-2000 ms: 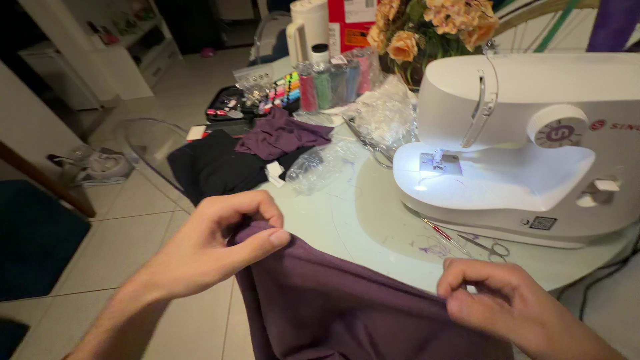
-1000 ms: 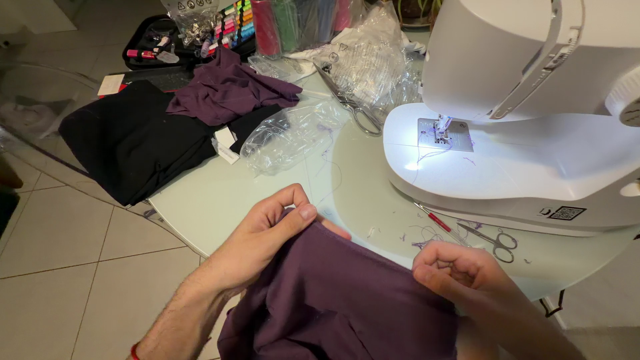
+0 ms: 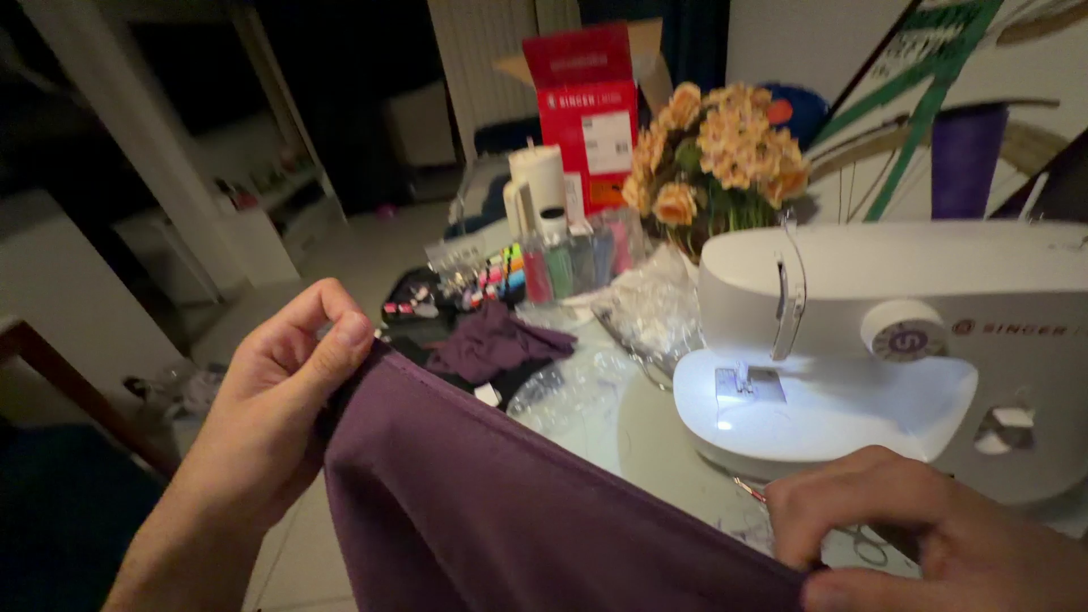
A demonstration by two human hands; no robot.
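Observation:
A dark purple fabric hangs between my two hands, its seamed edge pulled into a slanting line. My left hand pinches the upper left end of that edge between thumb and fingers. Lower down at the right, my right hand grips the other end, in front of the white Singer sewing machine. The machine's lamp lights its presser foot and needle plate. Scissors lie partly hidden behind my right hand, and a small red-handled tool lies beside them.
On the glass table are a crumpled purple cloth over black fabric, clear plastic wrapping, a case of coloured thread, a white mug, a red box and a flower arrangement. A bicycle stands behind.
The view has tilted up since one second ago. Both hands keep hold of the purple fabric, whose edge now stretches on a steeper slant, with my left hand higher than my right.

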